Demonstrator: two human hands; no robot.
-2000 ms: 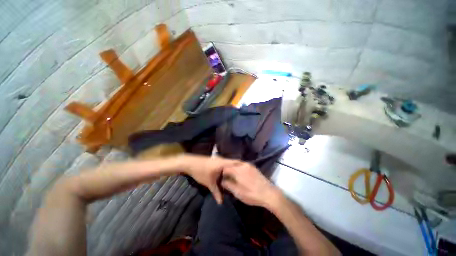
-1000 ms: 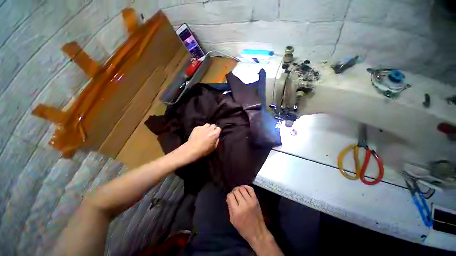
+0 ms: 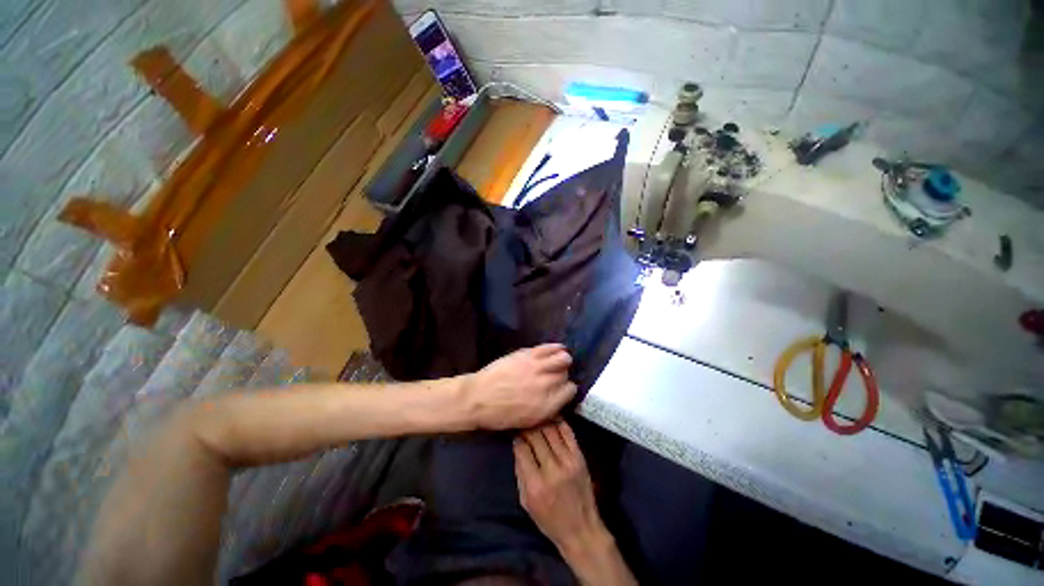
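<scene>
The dark brown garment body (image 3: 429, 298) lies crumpled left of the needle, partly over the cardboard and the table. A smoother navy-black band (image 3: 501, 280) shows within it. The cloth's right edge reaches the lit presser foot (image 3: 662, 270). My left hand (image 3: 527, 387) grips the cloth at its near edge, fingers curled. My right hand (image 3: 554, 475) is just below it, fingertips close to the left hand at the cloth's lower edge. The cloth under both hands is partly hidden, and whether my right hand pinches it is unclear.
Shears (image 3: 827, 383) lie right of the needle and blue snips (image 3: 950, 481) near the table's right edge. The sewing machine (image 3: 801, 218) spans the back right. A grey tray (image 3: 395, 172), a phone (image 3: 443, 55) and taped cardboard (image 3: 286, 195) are at the left. A brick-patterned wall stands behind.
My hands moved apart from each other, then my left hand moved right and down along the cloth to beside my right hand. The garment is spread wider, with the navy band now showing.
</scene>
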